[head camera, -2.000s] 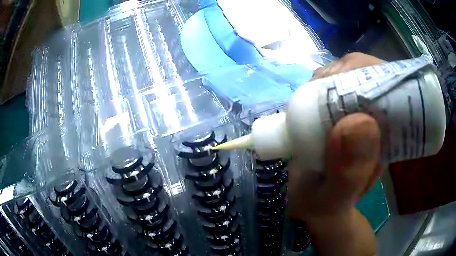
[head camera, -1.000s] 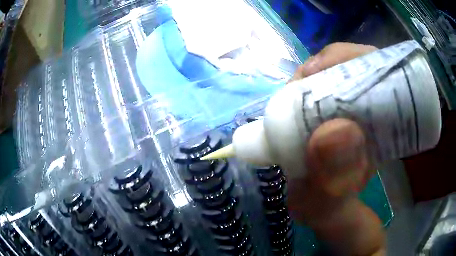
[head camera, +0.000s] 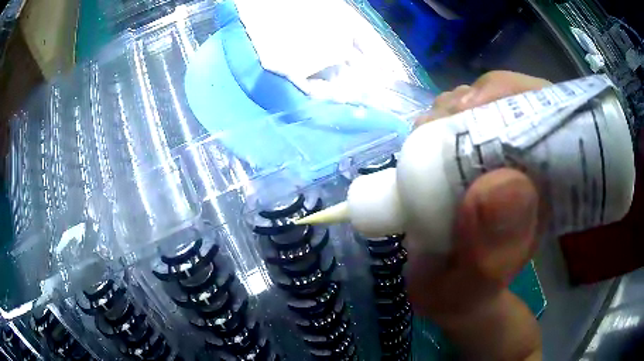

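Observation:
My right hand is shut on a white glue bottle with a printed label, held tilted over the trays. Its pale-yellow nozzle points left, with the tip at a round black part near the top of a row. I cannot tell if it touches, and no glue drop can be made out. Several rows of glossy black parts lie in a clear blister tray. The bottle and hand hide part of the right-hand row. My left hand is not in view.
Clear ribbed tray sections without black parts lie beyond the rows. A light-blue curved item and a bright white patch are at the back. A dark red area is at the right. Green mat shows below the hand.
The view has shifted, so the trays and light-blue item appear further left than at first. The bottle moved left in view, then back right. Its nozzle stays near the top of the same row.

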